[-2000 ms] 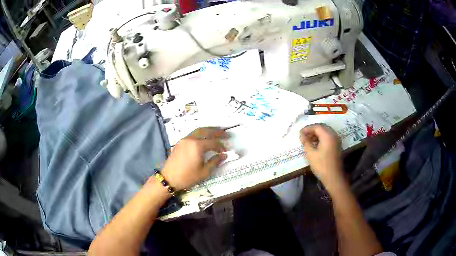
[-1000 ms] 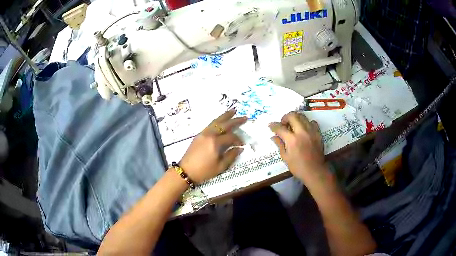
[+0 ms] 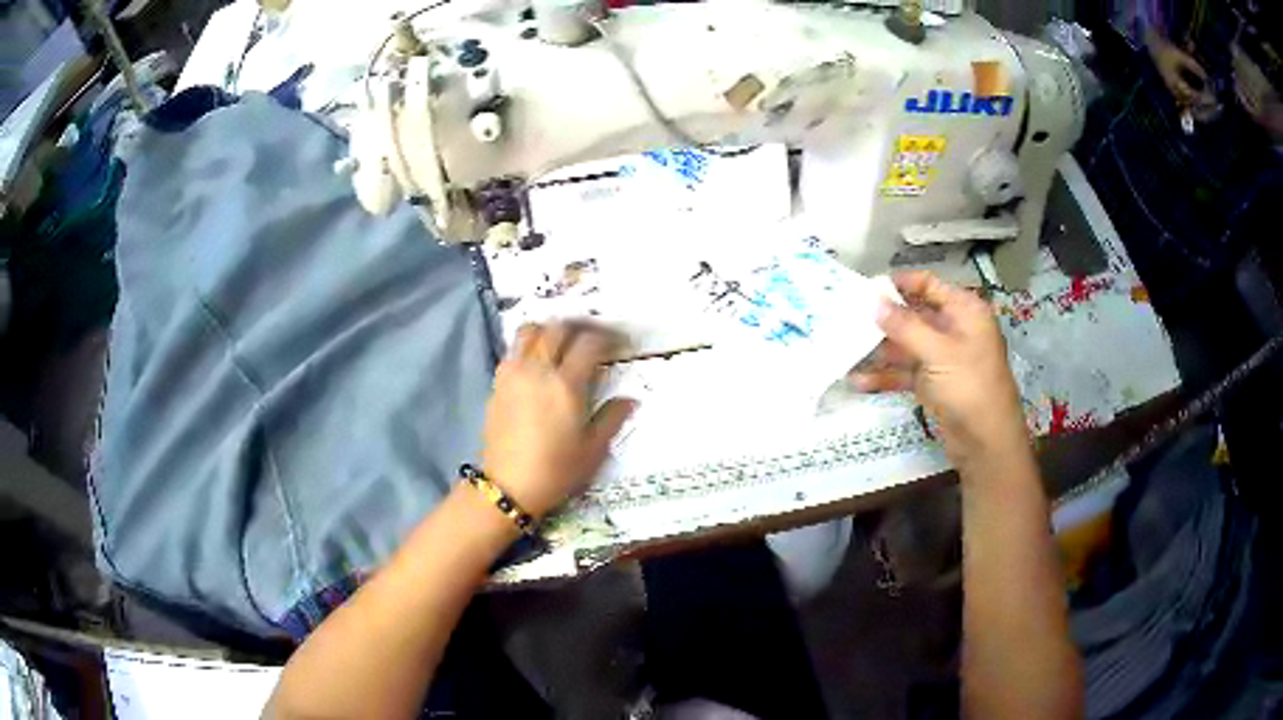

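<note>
My left hand (image 3: 546, 415) lies on the white machine table (image 3: 704, 457), fingers apart and slightly blurred, with nothing seen in it. My right hand (image 3: 950, 359) pinches the right edge of a white packet with blue writing (image 3: 788, 298) on the machine bed. Whether a small label is also between its fingers cannot be told. The grey-blue denim garment (image 3: 366, 338) drapes over the table's left side, with its dark edge near the needle area (image 3: 504, 225). My left hand is just right of this edge.
The cream JUKI sewing machine (image 3: 844, 85) stands behind both hands. Another packet with blue marks (image 3: 675, 169) lies under its arm. Dark denim (image 3: 1175, 542) is low at the right. Another person's hand (image 3: 1179, 73) shows at the upper right.
My right hand has moved right and up to the packet's edge, and the packet has shifted slightly. My left hand has moved left towards the denim. The camera view has shifted.
</note>
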